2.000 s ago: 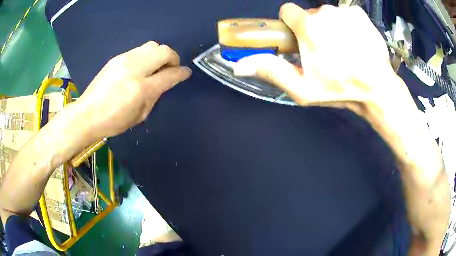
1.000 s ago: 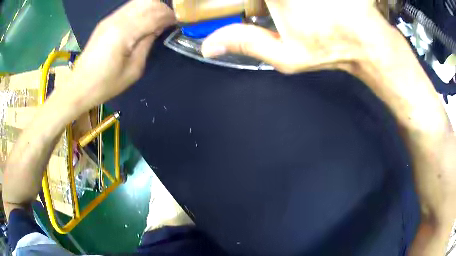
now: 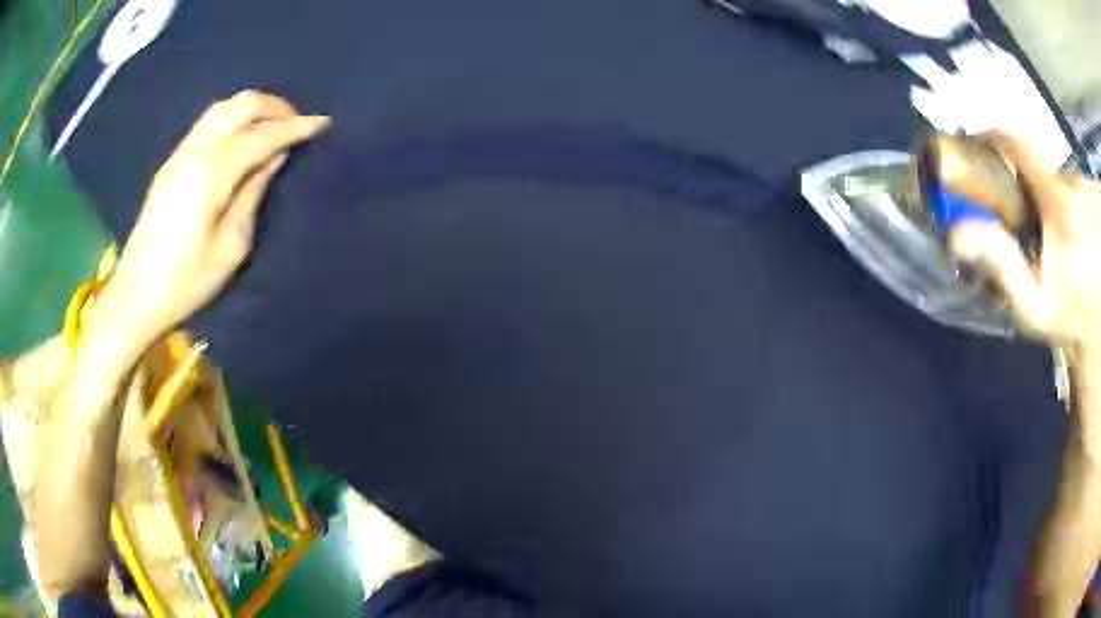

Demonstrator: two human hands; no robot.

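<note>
A narrow, curved dark fabric strip [image 3: 543,155] lies on the dark table cover [image 3: 580,398], slightly bluer than the cover. My left hand [image 3: 223,205] is at the strip's left end, fingertips together and low over the cloth; whether they pinch the strip is hidden. My right hand [image 3: 1038,248] grips the handle of the steam iron [image 3: 899,229], which is at the right, beyond the strip's right end. Its pointed silver soleplate faces left. Whether it touches the cover cannot be told. The right hand and iron are somewhat blurred.
A white cord with an oval end [image 3: 130,30] lies at the table's far left corner. White cut pieces [image 3: 996,91] are at the far right. A yellow-framed cart with cardboard [image 3: 157,483] stands left of the table on the green floor [image 3: 36,284].
The iron has moved far right with my right hand, away from my left hand. The curved strip now shows. The view has shifted, and my left hand appears farther left and lower.
</note>
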